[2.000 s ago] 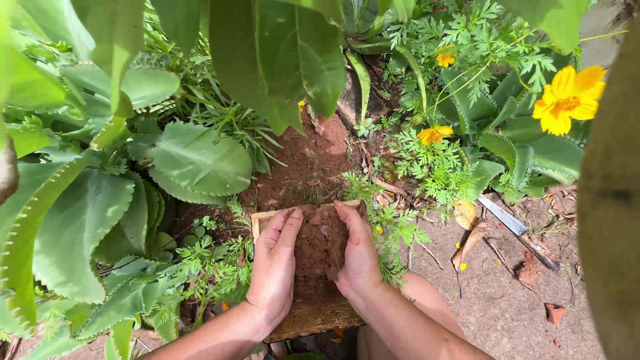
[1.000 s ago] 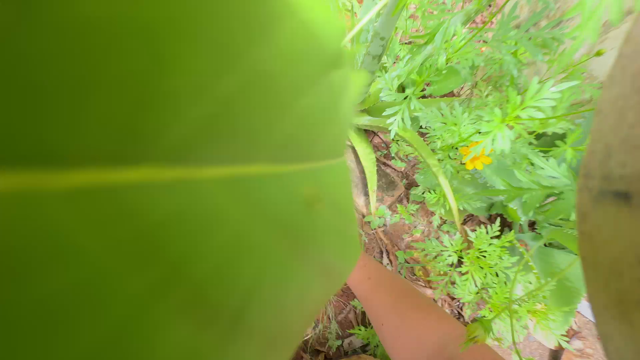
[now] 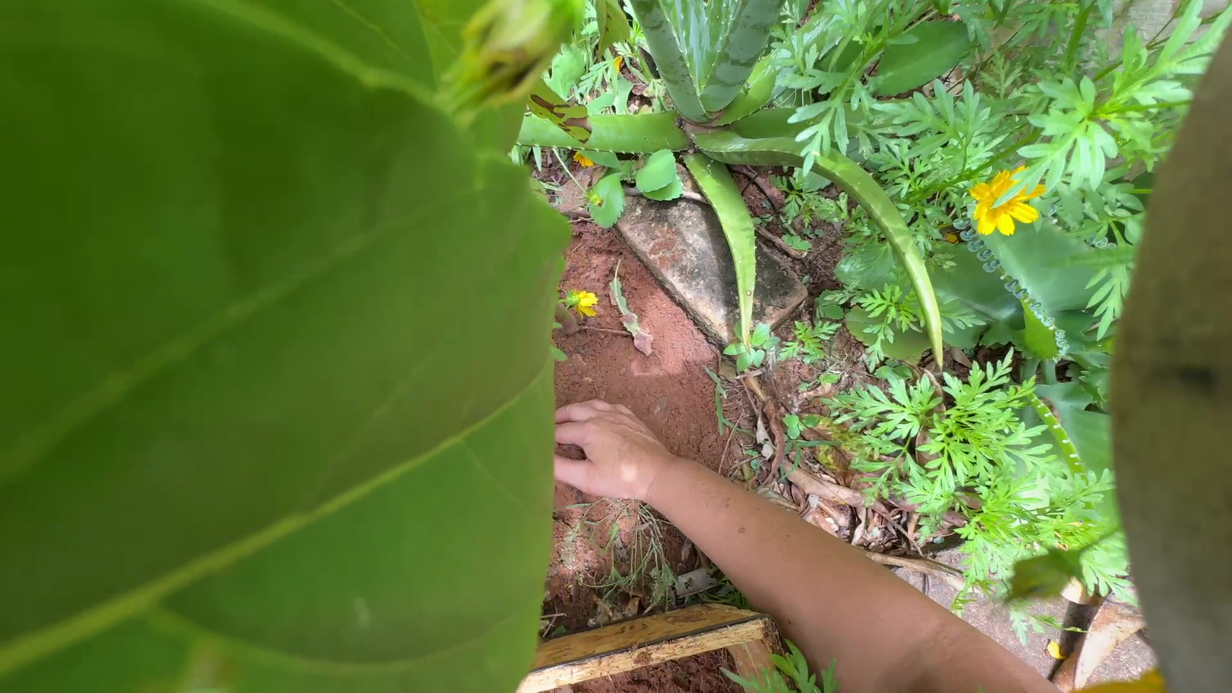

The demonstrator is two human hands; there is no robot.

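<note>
My right hand (image 3: 614, 450) rests low on the reddish soil (image 3: 630, 375), its fingers bent and partly cut off from view by a large green leaf (image 3: 279, 346) close to the camera. Whether the fingers hold soil cannot be told. My left hand is not visible; the leaf covers that whole side. Below the right hand, a wooden box or frame (image 3: 654, 643) shows its edge near the bottom, with reddish soil inside. Above the hand lie a small withered leaf (image 3: 630, 313) and a flat stone or brick slab (image 3: 707, 260).
An aloe plant (image 3: 701, 120) with long toothed leaves spreads at the top. Feathery green foliage (image 3: 924, 414) and an orange-yellow flower (image 3: 1004, 200) stand to the right. A blurred brownish object (image 3: 1174, 385) blocks the right edge. Dry leaves and twigs (image 3: 837, 496) lie beside the forearm.
Two seconds ago both hands held reddish soil over the wooden box. Now the right hand is away from it, on the ground beyond. The large leaf has come across the left of the view.
</note>
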